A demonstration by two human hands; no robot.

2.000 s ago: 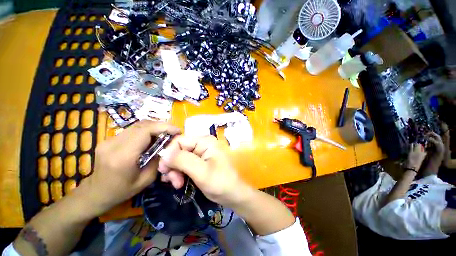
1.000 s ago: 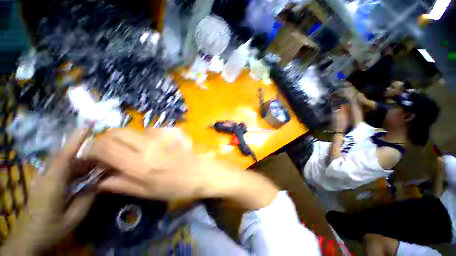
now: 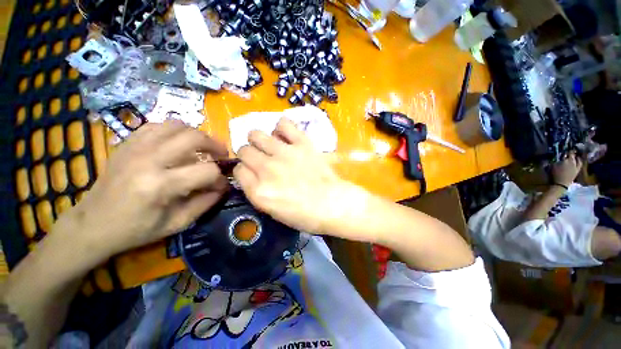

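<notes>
The black round appliance housing (image 3: pixel 238 262) lies at the bench edge against my body, its metal-lined centre hole facing up. Silver dots and bits of thin wire show near its rim. My left hand (image 3: pixel 160 180) and my right hand (image 3: pixel 289 177) meet at the housing's far edge. Their fingertips pinch something small and dark between them. The fingers hide most of it, so I cannot tell what the part is. A crumpled white cloth (image 3: pixel 316 126) lies just beyond my right hand.
Flat plates (image 3: pixel 163 67) lie behind my left hand, with a heap of small black cylindrical parts (image 3: pixel 293 48) beyond. A hot glue gun (image 3: pixel 403 133) and a tape roll (image 3: pixel 482 119) lie to the right. A slotted black mat (image 3: pixel 58 136) is left. Another person's arm (image 3: pixel 545 198) shows far right.
The view swung right and came back. Both hands were above the housing with a small metallic piece; now they are down at its far edge. The housing's centre hole is now uncovered.
</notes>
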